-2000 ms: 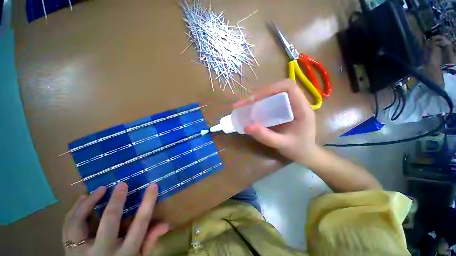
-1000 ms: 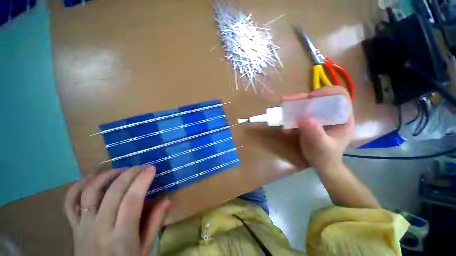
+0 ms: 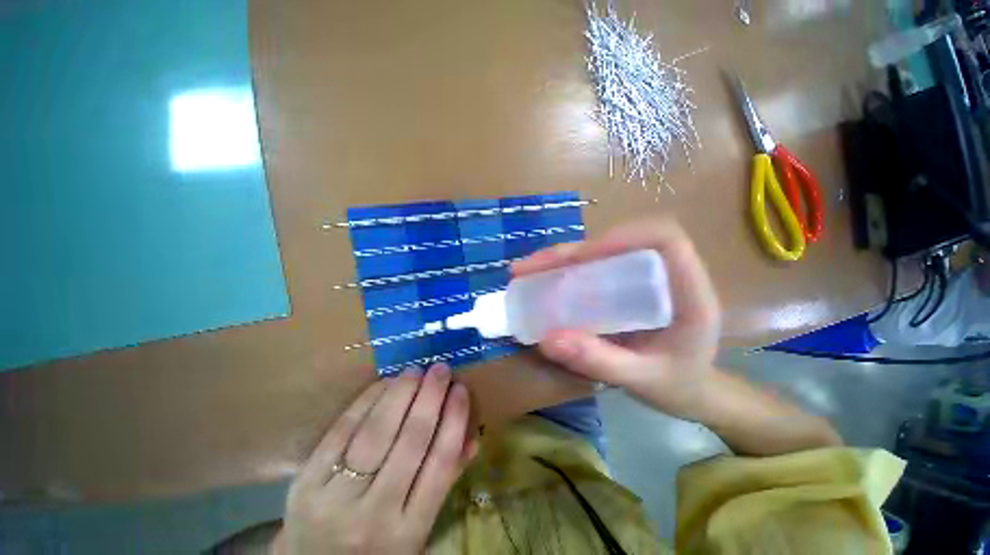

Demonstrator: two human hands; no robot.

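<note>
The blue solar cell string [image 3: 418, 249] lies flat on the brown tabletop, crossed by silvery lines with thin ribbon ends sticking out at its left edge. My right hand [image 3: 641, 325] holds the translucent white flux bottle [image 3: 592, 296] on its side, nozzle pointing left over the lower middle of the string. Whether the nozzle tip touches the cell I cannot tell. My left hand [image 3: 385, 455] lies palm down, its fingertips at the string's lower edge, holding it down. The bottle and right hand hide the string's lower right part.
A heap of cut tabbing ribbon pieces [image 3: 641, 98] lies at the back. Scissors with yellow and red loops [image 3: 779, 201] lie to its right. A black box [image 3: 923, 163] with cables stands at the right. A large teal sheet [image 3: 119, 217] covers the left. The table's front edge is near my body.
The view has shifted left, showing more teal sheet. The bottle has moved from the string's right edge to over its lower middle. My left fingers are now closer together at the lower edge.
</note>
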